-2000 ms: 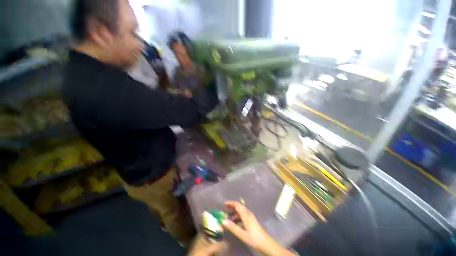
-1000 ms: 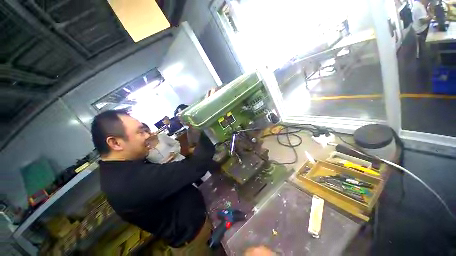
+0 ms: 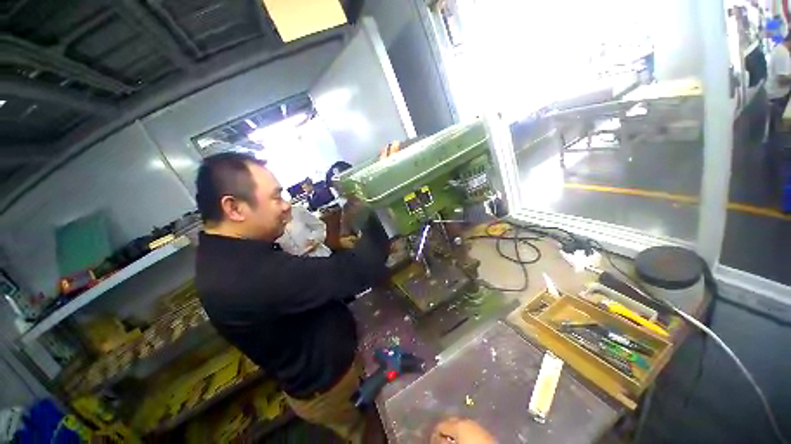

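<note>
My right hand [image 3: 461, 431], as it seems, shows only as a small part at the bottom edge; its fingers and anything in them are cut off. My left hand is out of the picture. Beyond it lies a brown-grey board [image 3: 494, 381] with scattered chips. A pale strip [image 3: 545, 386] lies on it at the right. Behind the board stands the green drill press [image 3: 425, 173], with a dark metal block [image 3: 429, 288] below its head.
A blue-black and red cordless drill [image 3: 388, 371] lies left of the board. A yellow wooden tray [image 3: 538, 325] holds hand tools. A round dark lid [image 3: 669, 266] and black cable [image 3: 520, 247] are near the window. A person in black [image 3: 277, 295] stands left, arm towards the press; others are behind.
Two seconds ago both my hands showed, with small green-and-white items; now only part of one shows. The view has tilted up. Since one second ago the scene has shifted slightly rightward.
</note>
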